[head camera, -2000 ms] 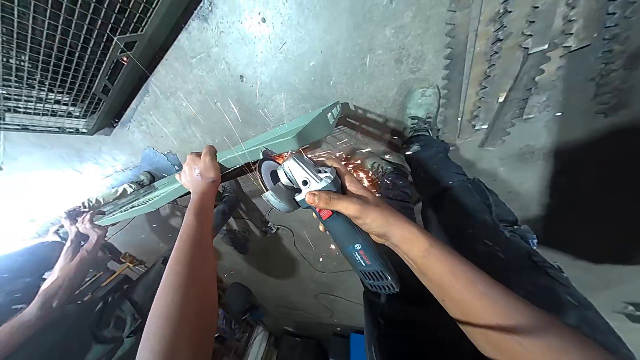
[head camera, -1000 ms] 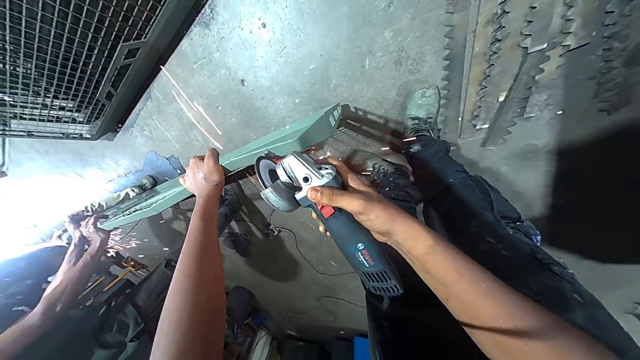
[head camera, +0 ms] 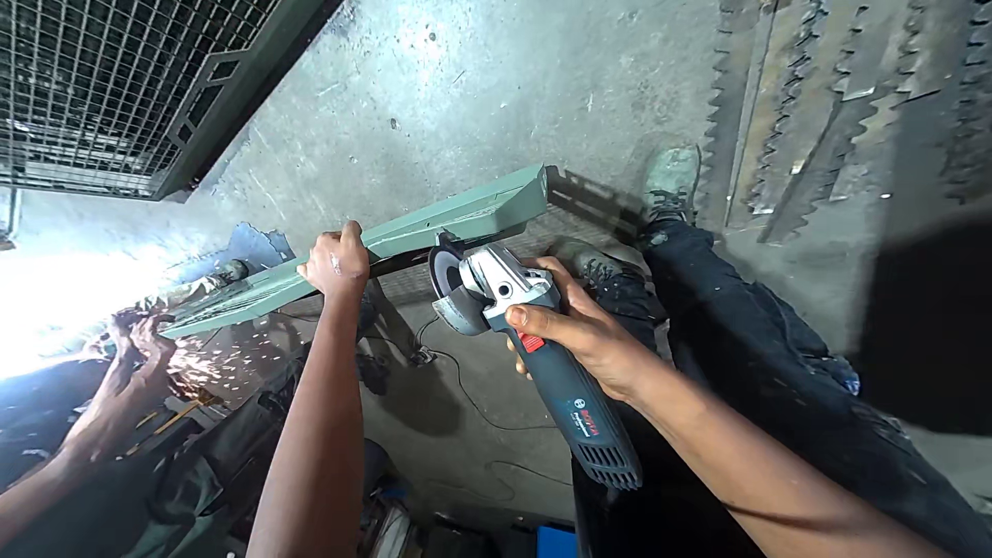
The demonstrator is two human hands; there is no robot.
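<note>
My left hand [head camera: 338, 260] grips the edge of a long green-painted metal piece [head camera: 480, 205], which runs slantwise from the far left to the centre. In my right hand [head camera: 577, 322] is a Bosch angle grinder [head camera: 577, 403], held around its body just behind the silver gear head. The grinder's disc [head camera: 446, 271] is at the lower edge of the metal piece, right of my left hand; whether it touches cannot be told. A guard [head camera: 463, 311] covers part of the disc. No sparks show at this disc.
Another person's hands [head camera: 143, 341] are at the piece's left end, with sparks [head camera: 221, 364] below. A dark mesh-panelled metal frame [head camera: 209, 101] stands upper left. Toothed metal strips [head camera: 798, 116] lie upper right. A person's boot [head camera: 673, 178] is beyond the piece's right end. A cable [head camera: 480, 411] crosses the floor.
Sparks flew at my grinder's disc two seconds ago; none show there now. Sparks have grown near the other person's hands at the left end. My hands keep their holds.
</note>
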